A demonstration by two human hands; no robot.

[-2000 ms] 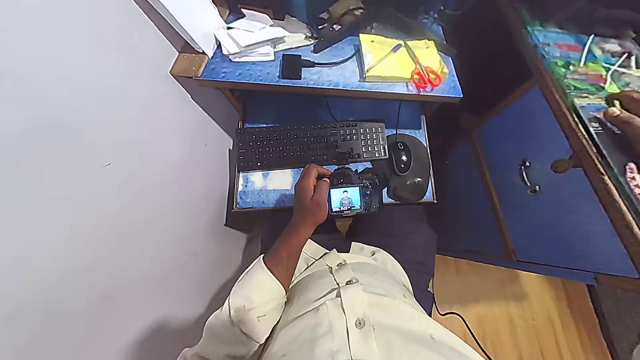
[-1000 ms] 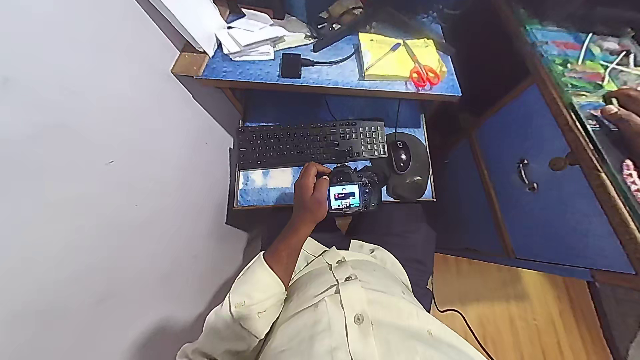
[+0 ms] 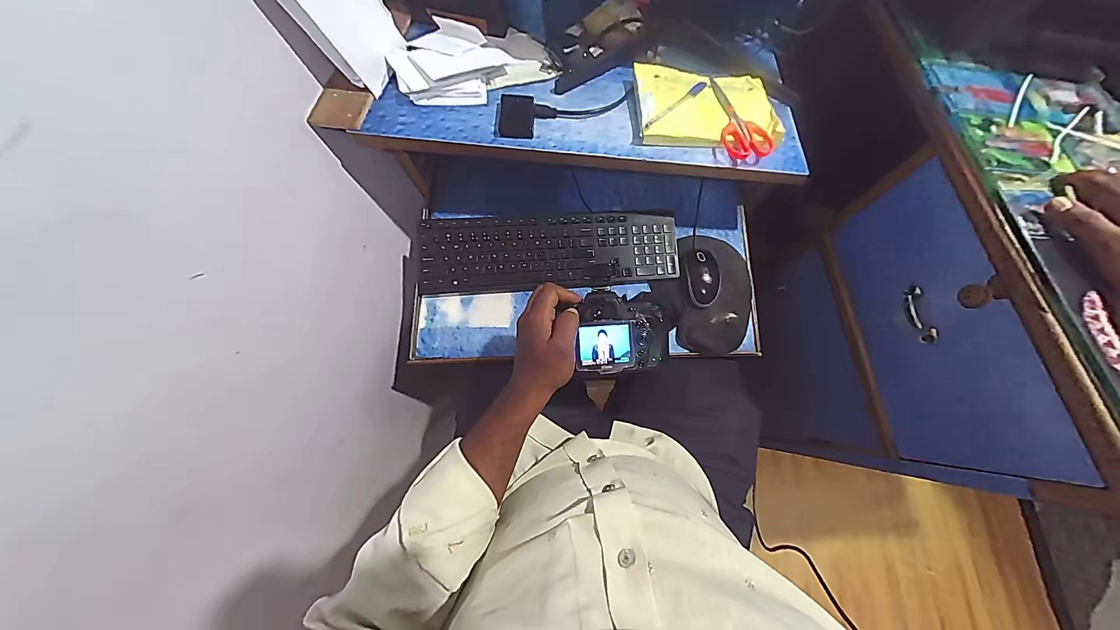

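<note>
A black digital camera (image 3: 619, 332) is in my left hand (image 3: 549, 339), which grips it by its left side. Its rear screen is lit and shows a figure against a blue background. The camera is just below a black keyboard (image 3: 542, 252) and left of a black computer mouse (image 3: 703, 276) on a dark mouse pad (image 3: 713, 328). At the right edge, a partly cropped hand (image 3: 1092, 214) rests by the adjoining desktop, its fingers near a small pale item. No arm links it to my body in view, so I cannot tell whether it is my right hand.
Red-handled scissors (image 3: 740, 131) and a pen (image 3: 675, 108) lie on yellow paper (image 3: 656, 87) on the upper shelf. White papers (image 3: 455, 66) and a black cable adapter (image 3: 516, 116) are left of them. A blue cabinet door (image 3: 958, 341) stands at right; a wall borders the left.
The camera screen showed different content one second ago and shows a figure again now. My left hand has stayed on the camera. The hand at the right edge has shifted slightly.
</note>
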